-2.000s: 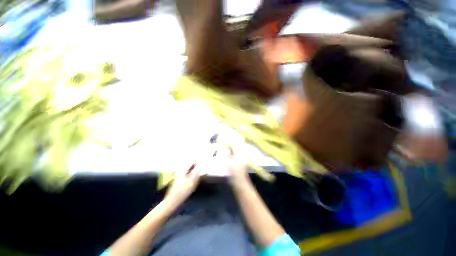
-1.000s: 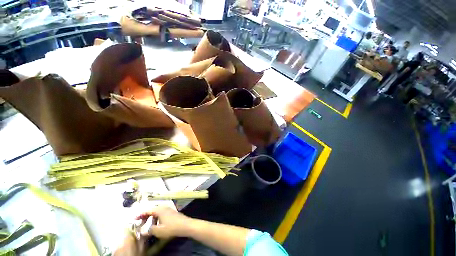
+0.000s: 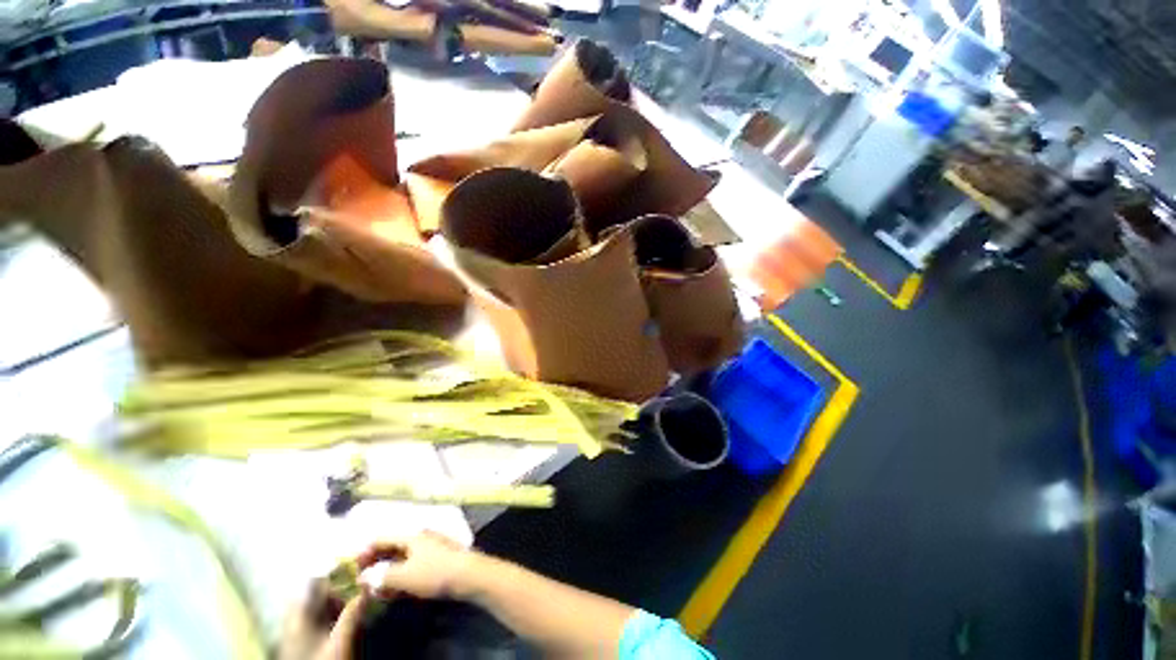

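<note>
My right hand (image 3: pixel 426 567) is at the table's near edge, its fingertips pinched on a small piece of yellow-green strip (image 3: pixel 343 578). My left hand (image 3: pixel 316 621), blurred and partly cut off by the bottom edge, meets it at the same piece. A pale yellowish stick (image 3: pixel 451 493) with a dark lumpy end lies on the white table just beyond my right hand. A bundle of yellow-green strips (image 3: pixel 348 406) lies behind it, side by side. More strips (image 3: pixel 161 496) curve loosely at the left, blurred.
Large brown rolled panels (image 3: pixel 580 322) stand behind the bundle. A dark round bin (image 3: pixel 691 432) and a blue crate (image 3: pixel 770 402) stand below the table's right edge. Yellow lines (image 3: pixel 774 516) mark the dark floor. People and machines are blurred at the far right.
Since one second ago, the view has shifted slightly and my hands stay together at the table edge. Two seconds ago they were apart in a blurred view.
</note>
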